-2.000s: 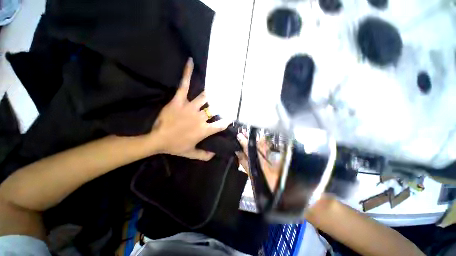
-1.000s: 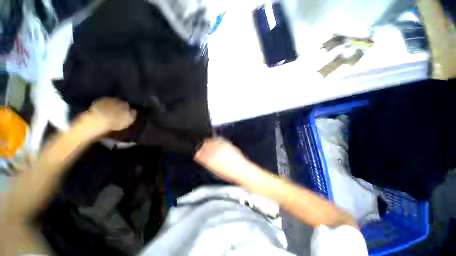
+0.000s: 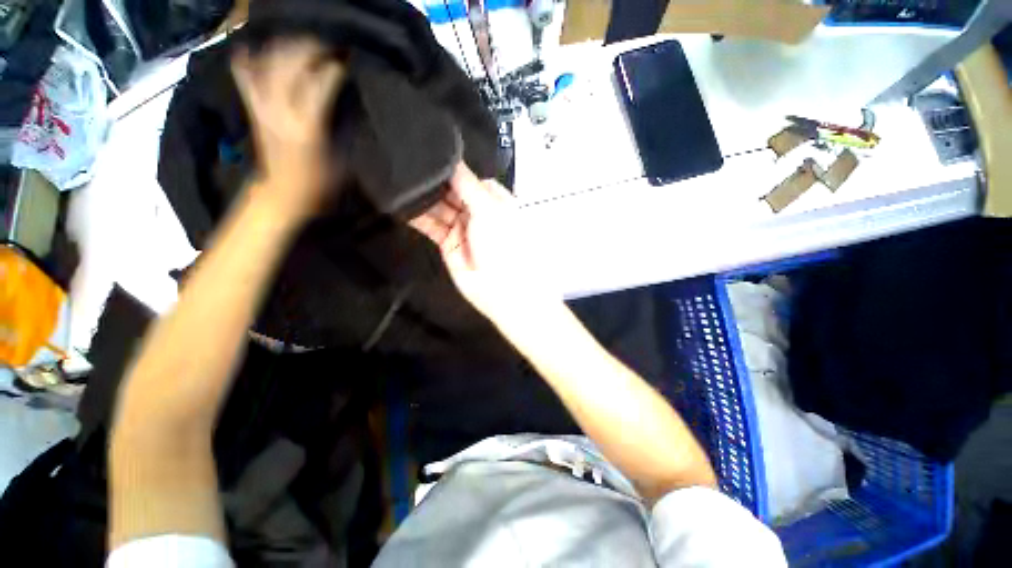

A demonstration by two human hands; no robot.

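Note:
A black garment piece (image 3: 333, 261) lies bunched on the white machine table (image 3: 621, 239) and hangs over its front edge. My left hand (image 3: 291, 105) is blurred, on the upper part of the cloth; whether its fingers grip cannot be told. My right hand (image 3: 457, 216) holds the edge of a smaller dark flap with a curved seam, a pocket piece (image 3: 411, 144), fingers partly under it. The sewing machine's needle area (image 3: 516, 94) shows at the top, just behind the cloth.
A black smartphone (image 3: 668, 111) lies on the table, with snips (image 3: 838, 134) and brown card pieces (image 3: 792, 186) to its right. A blue crate (image 3: 755, 422) with white and dark cloth stands below right. A plastic bag (image 3: 61, 117) and an orange item (image 3: 28, 305) are far left.
The garment has been gathered up and a flap lifted. My left hand has moved up and forward; my right hand has moved up onto the flap. The machine's needle area has come into view.

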